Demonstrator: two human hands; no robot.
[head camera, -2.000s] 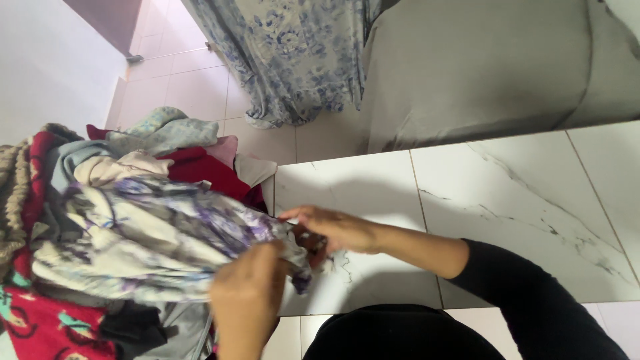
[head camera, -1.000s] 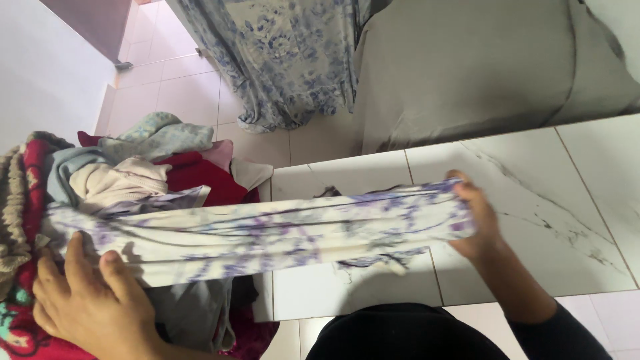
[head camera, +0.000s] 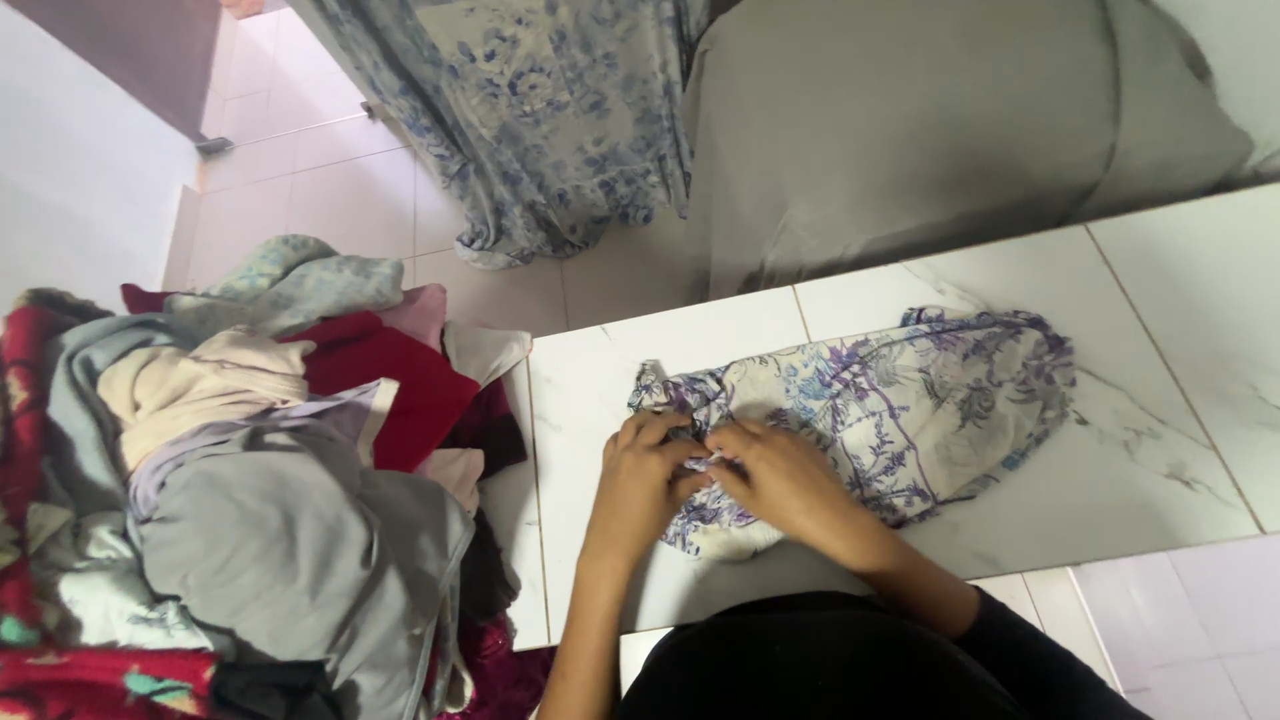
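Note:
A white garment with a purple and blue print (head camera: 880, 410) lies spread on the marble-look tiled surface (head camera: 1130, 480), its left end bunched up. My left hand (head camera: 650, 475) pinches the bunched left part of the fabric between its fingers. Close beside it, my right hand (head camera: 775, 475) grips the same part, its fingertips nearly touching those of the left. Some of the cloth is hidden under both hands.
A heap of clothes, with a grey garment (head camera: 300, 540) and a red cloth (head camera: 390, 385), covers the left end of the surface. Behind it are a blue floral curtain (head camera: 560, 120) and a grey cloth cover (head camera: 900, 130).
The printed fabric, stretched between my hands a second ago, now lies on the tiles. My left hand has moved from the heap to it; my right hand has moved left.

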